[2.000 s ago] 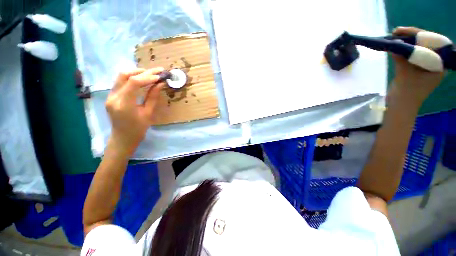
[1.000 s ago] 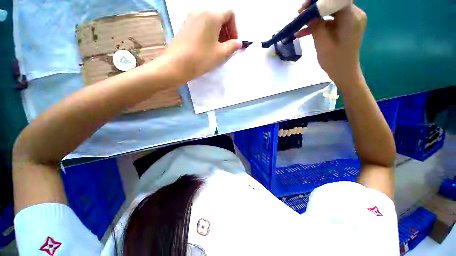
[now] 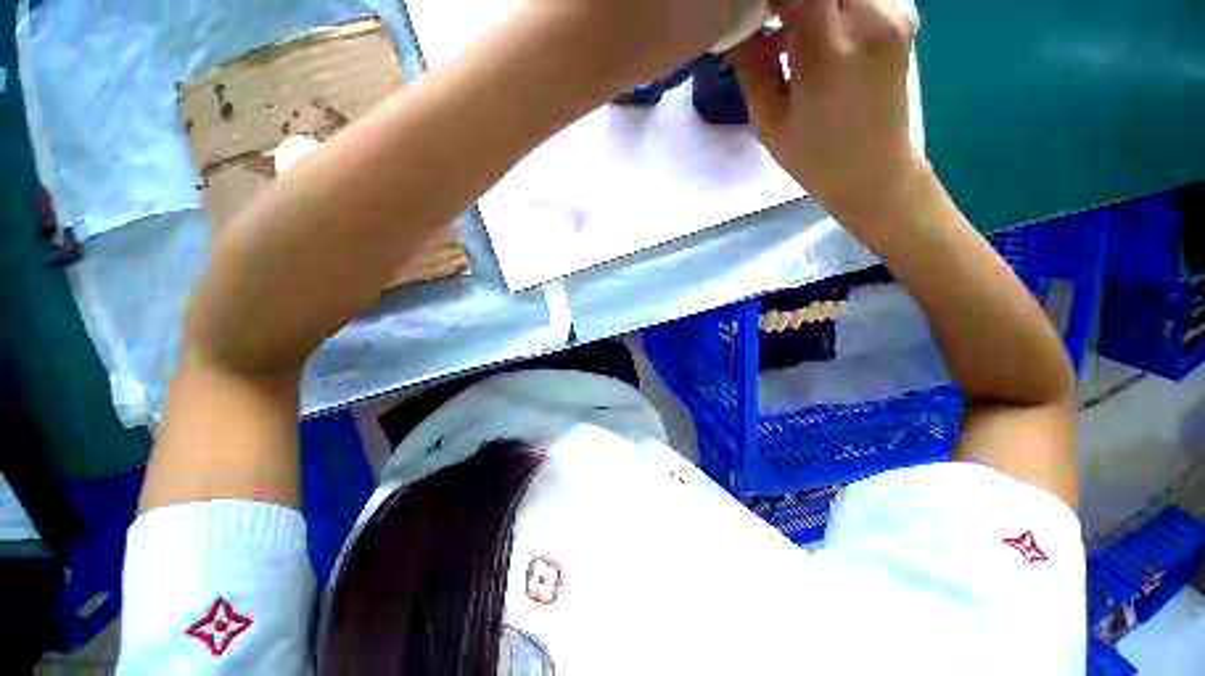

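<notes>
My left hand (image 3: 714,19) is at the top edge, partly cut off, close to my right hand (image 3: 835,99). The fingers of both hands meet near the top edge, and what they hold is hidden or cut off. A black block (image 3: 720,93) stands on the white board (image 3: 634,185), left of my right hand and below my left. A dark narrow piece (image 3: 648,93) shows under my left wrist, left of the block; I cannot tell what it belongs to. The black-and-cream part seen earlier cannot be made out.
Corrugated cardboard (image 3: 238,112) with dark stains and a white cap (image 3: 293,151) lies at left, partly under my left forearm. Pale plastic sheeting (image 3: 119,284) covers the green bench (image 3: 1057,106). Blue crates (image 3: 846,442) stand below the bench edge; one holds black-and-cream parts (image 3: 803,317).
My left hand has gone from the cardboard across the board with a small dark piece, then up to my right hand. My right hand has moved left with the black-and-cream part, now out of sight.
</notes>
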